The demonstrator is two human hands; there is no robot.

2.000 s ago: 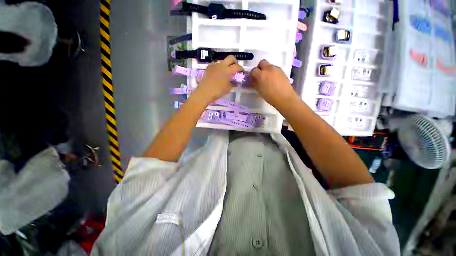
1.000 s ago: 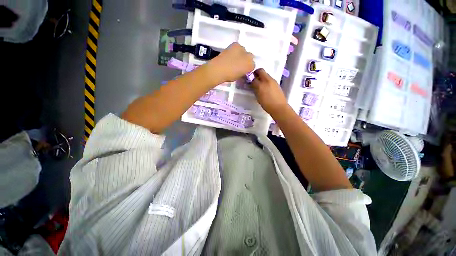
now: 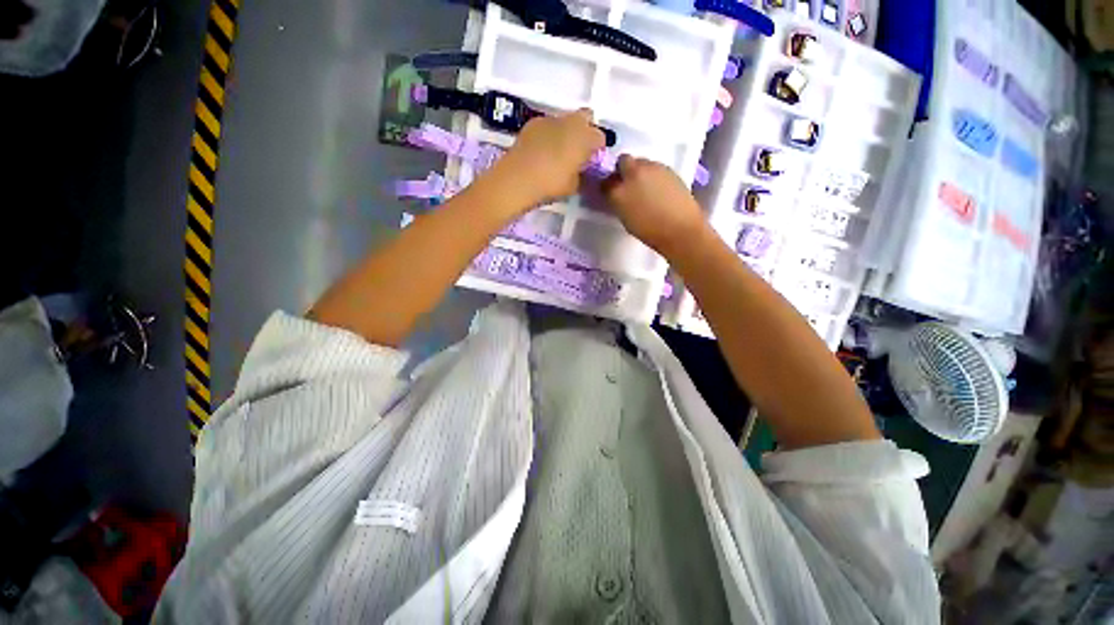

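Note:
My left hand (image 3: 556, 154) and my right hand (image 3: 650, 202) meet over the middle of the white compartment tray (image 3: 635, 250). Their fingertips pinch a small lilac watch part (image 3: 601, 161) between them; its exact shape is mostly hidden by the fingers. A lilac strap (image 3: 446, 142) sticks out past the tray's left edge, left of my left hand. Lilac watches (image 3: 538, 275) lie in the slots nearest me. A black watch (image 3: 501, 110) lies in the slot just beyond my left hand, and another black watch (image 3: 599, 34) lies farther up.
Right of it, a white watch-head tray (image 3: 843, 153) holds gold-rimmed heads, a lilac head (image 3: 754, 241) and printed labels. Farther right are a translucent strap tray (image 3: 916, 263) with coloured straps and a white fan (image 3: 953, 381). Yellow-black tape (image 3: 205, 232) crosses the grey floor at left.
The view has turned and shifted since two seconds ago, so the trays appear tilted. Both hands stay close together over the same part of the tray, with fingers slightly repositioned around the lilac part.

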